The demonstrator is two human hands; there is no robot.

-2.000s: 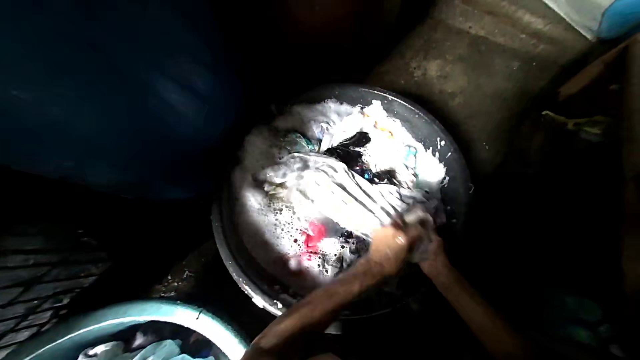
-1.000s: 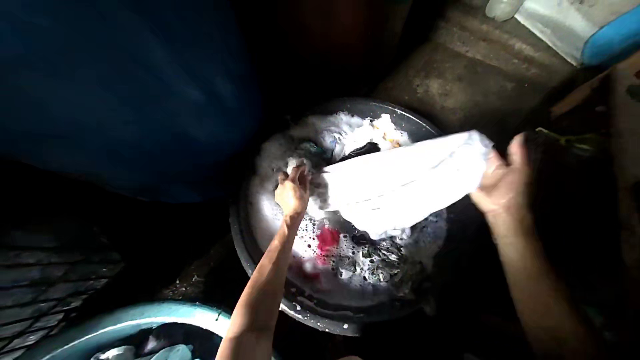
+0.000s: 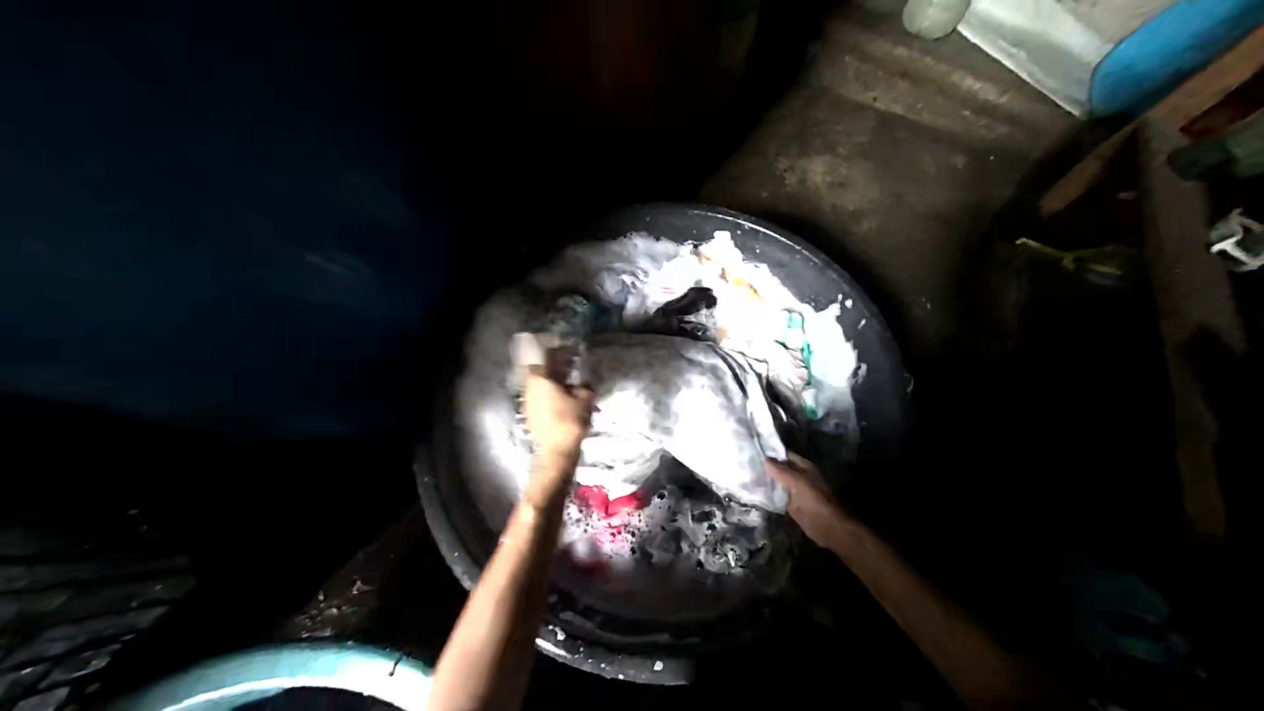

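Note:
A white wet cloth stretches between my two hands, low over a dark round basin of suds and laundry. At its left end my left hand grips a bunched part; the fingers are blurred. My right hand holds the cloth's lower right edge near the basin's right side. White foam and a black cloth piece lie behind the stretched cloth. Nearer me, a red cloth shows in the bubbly water. The middle of the laundry is hidden under the white cloth.
The rim of a light teal tub shows at the lower left. A large dark blue surface fills the upper left. Concrete floor lies beyond the basin, with a blue object and wooden boards to the right.
One second ago the white cloth was held up to the right above the basin; now it is lower over the suds. My right hand has moved left and down toward the basin.

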